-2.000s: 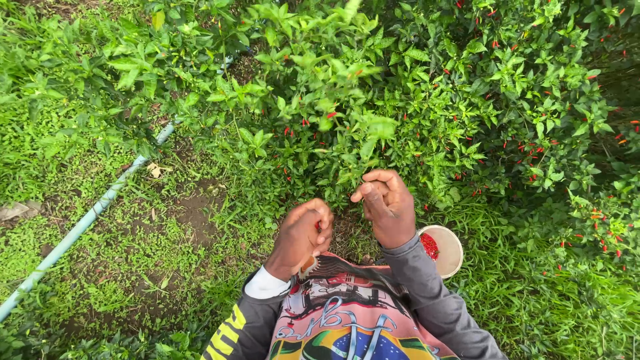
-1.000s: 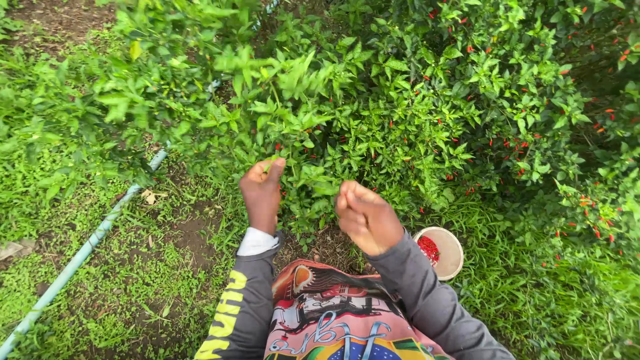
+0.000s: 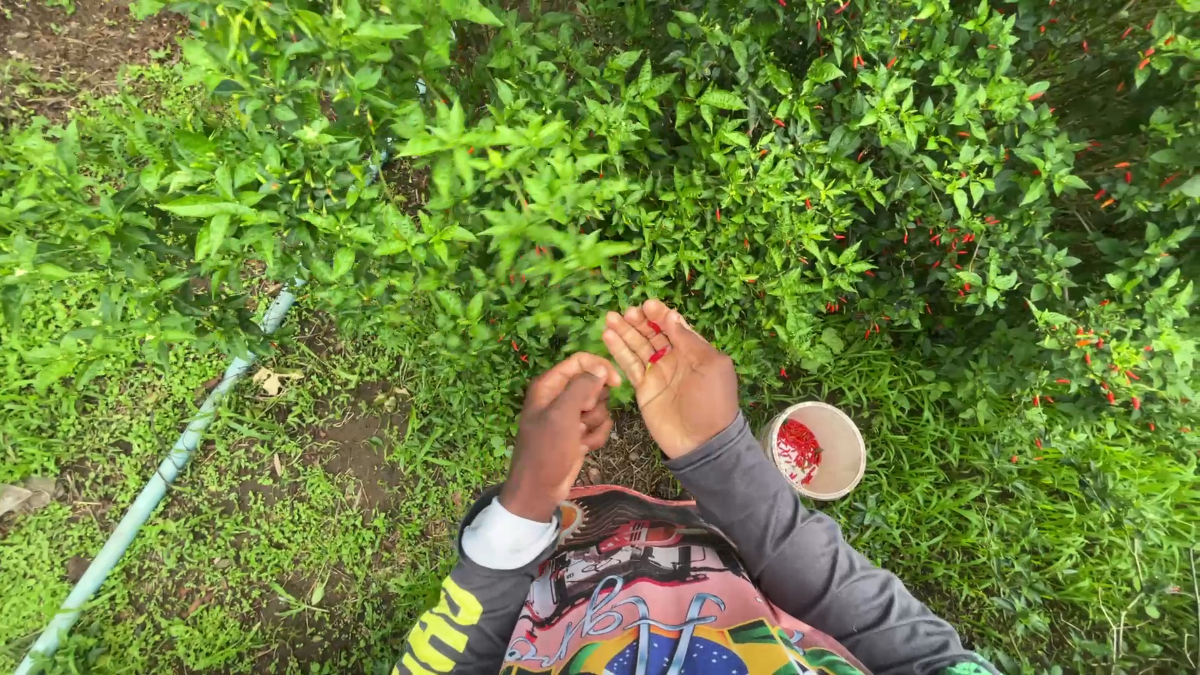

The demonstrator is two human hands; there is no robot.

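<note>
My right hand [image 3: 677,380] is turned palm up, with small red chili peppers [image 3: 658,355] lying on its fingers. Close beside it on the left, my left hand [image 3: 564,422] has its fingers curled and thumb against them; whether anything is inside is hidden. Both hands are at the near edge of a leafy chili pepper bush [image 3: 750,206] dotted with red fruit. To the right of my right forearm stands a white plastic bucket [image 3: 848,450], with a heap of red chili peppers [image 3: 799,448] in its bottom.
A light blue pipe [image 3: 178,455] runs diagonally over the grass on the left and passes under the foliage. Grass and low weeds with patches of bare soil [image 3: 366,455] cover the ground. More fruiting branches reach down the right side.
My right hand has turned from closed fingers to palm up, showing red peppers. My left hand has come back from the leaves, down and right, beside it.
</note>
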